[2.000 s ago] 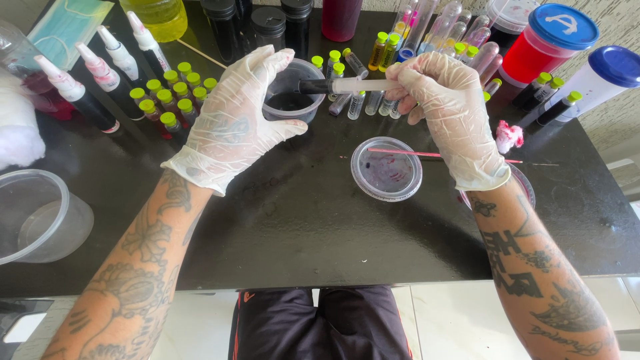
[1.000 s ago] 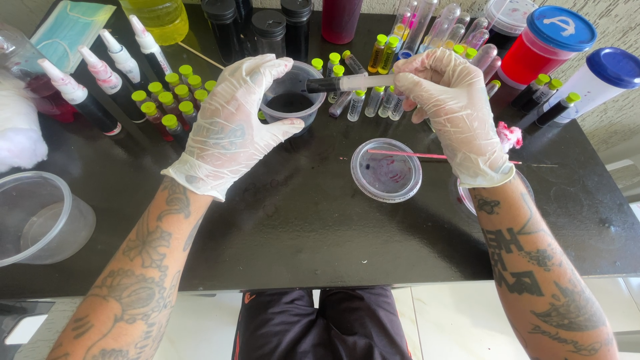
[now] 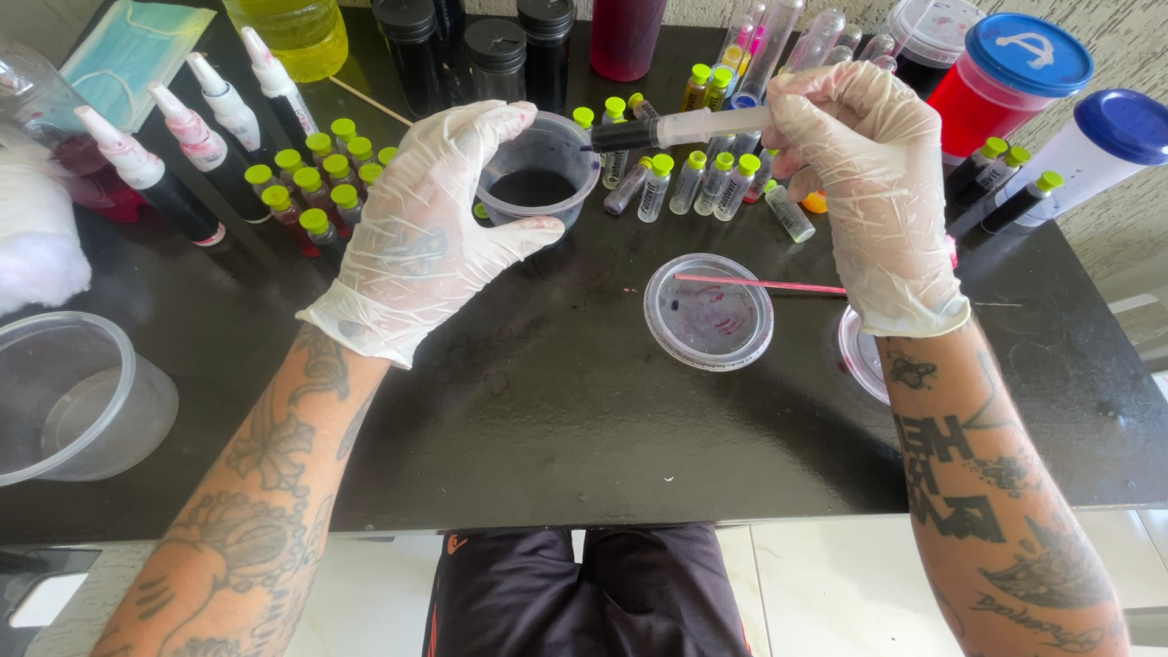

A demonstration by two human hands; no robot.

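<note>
Both my hands wear translucent gloves. A clear plastic cup [image 3: 538,196] with dark liquid stands beside my left hand [image 3: 433,224], whose thumb and fingers curve around its near left side; whether they grip it is unclear. My right hand [image 3: 853,182] holds a plastic syringe [image 3: 680,126] by its plunger end, nearly level. Dark liquid fills the syringe's front part, and its tip points left at the cup's right rim. Several small glass vials with yellow-green caps [image 3: 654,187] stand or lie below and beyond the syringe. A clear lid [image 3: 709,312] with purple stains lies in front.
A pink stick [image 3: 762,284] rests across the lid. Capped vials [image 3: 315,182] and dark bottles with white nozzles [image 3: 153,178] stand left, above a clear tub [image 3: 87,401]. Dark jars [image 3: 497,68] line the back. Red liquid fills a blue-lidded container [image 3: 1008,78] at right.
The dark liquid reaches further along the syringe barrel than two seconds ago. Both hands stay in nearly the same places.
</note>
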